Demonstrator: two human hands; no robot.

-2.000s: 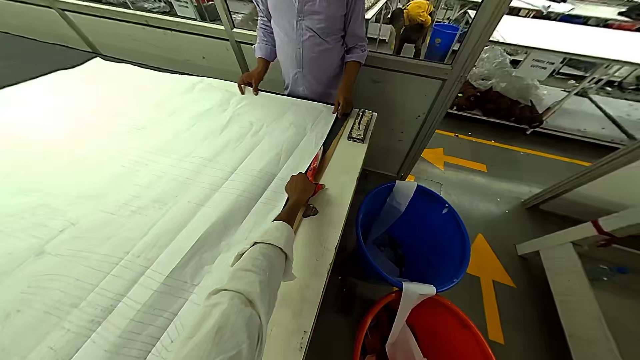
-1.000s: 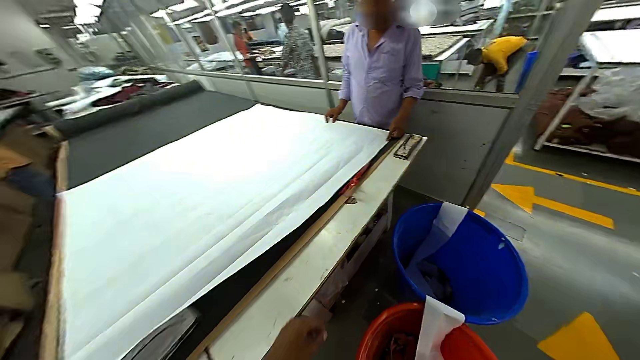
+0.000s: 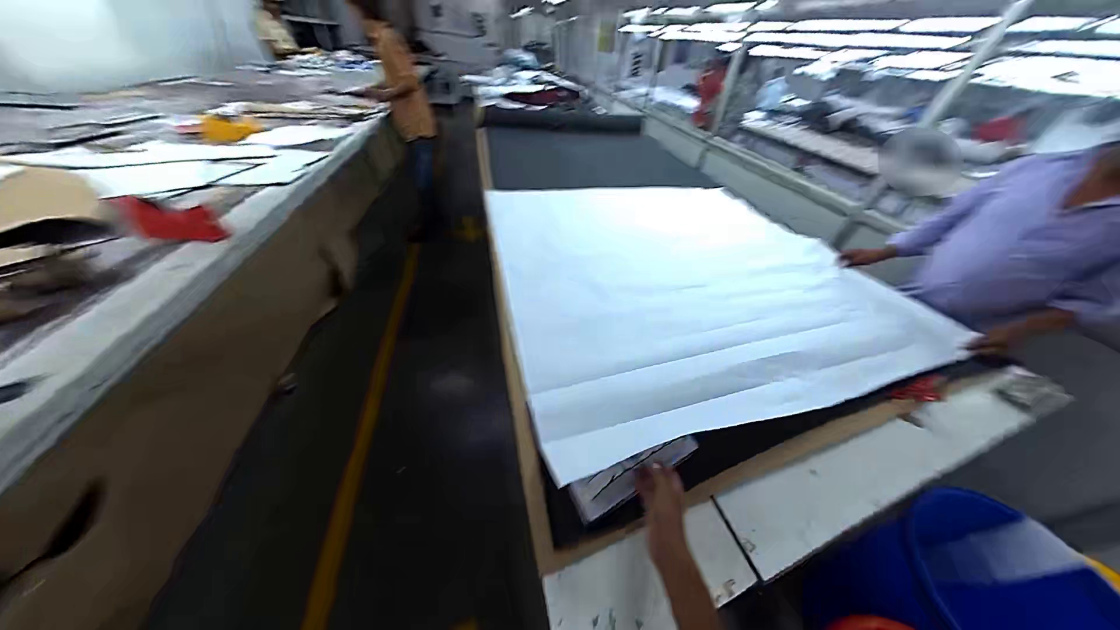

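A hand that seems to be my right hand (image 3: 662, 494) reaches over the near end of the table, its fingertips at a white printed item (image 3: 626, 481) lying on dark fabric (image 3: 744, 446). Whether it grips that item is blurred. My left hand is out of view. A large white paper sheet (image 3: 682, 306) covers the dark fabric, its near edge raised a little and partly over the printed item. Across the table, a person in a lilac shirt (image 3: 1006, 227) has both hands at the sheet's right edge. A red item (image 3: 919, 389) lies by the near right corner.
Below the table's right end are a blue tub (image 3: 971, 560) and the rim of a red tub (image 3: 866, 622). An aisle with a yellow line (image 3: 376, 411) runs along the left, beside another long table (image 3: 219, 227) with papers. A person in orange (image 3: 404, 83) stands farther up the aisle.
The view has swung far left. My hand, on the red item two seconds ago, is now at the printed item near the sheet's near left corner. The sheet's near edge has lifted.
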